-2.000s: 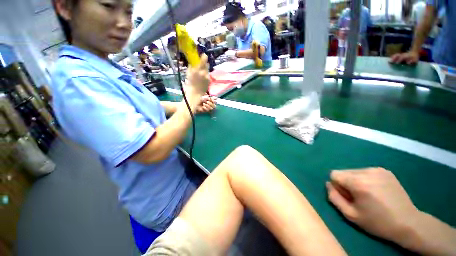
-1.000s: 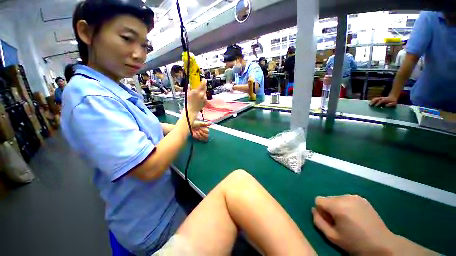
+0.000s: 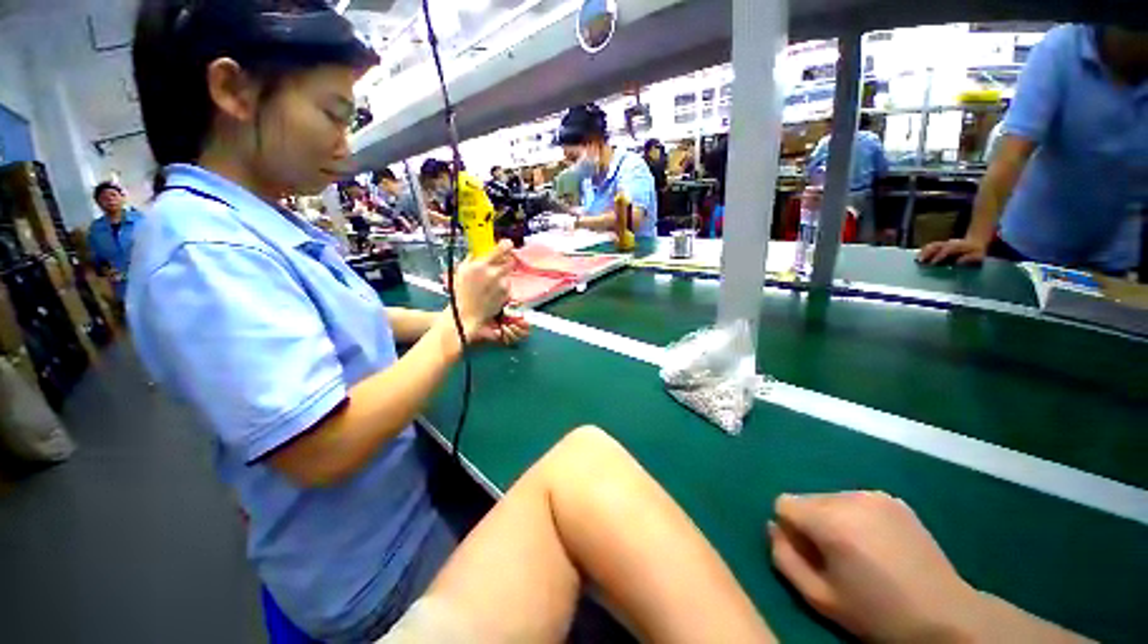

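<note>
My right hand rests on the green bench surface at the lower right, fingers curled into a loose fist, with nothing visible in it. A bare bent arm, apparently my left, rises from the lower edge with its elbow near the bench edge; its hand is out of the picture. A clear plastic bag of small grey-silver pieces lies on the bench beyond my right hand, by the foot of a white post. My right hand does not touch it.
At the left, a person in a blue shirt holds a yellow electric screwdriver on a black cord. A red sheet lies beyond. Another person's hand rests on the far bench. A clear bottle stands behind the post.
The view has tilted up and shifted slightly. The person at the left has turned their head down towards the screwdriver, which is held lower. My right hand keeps its loose fist on the bench.
</note>
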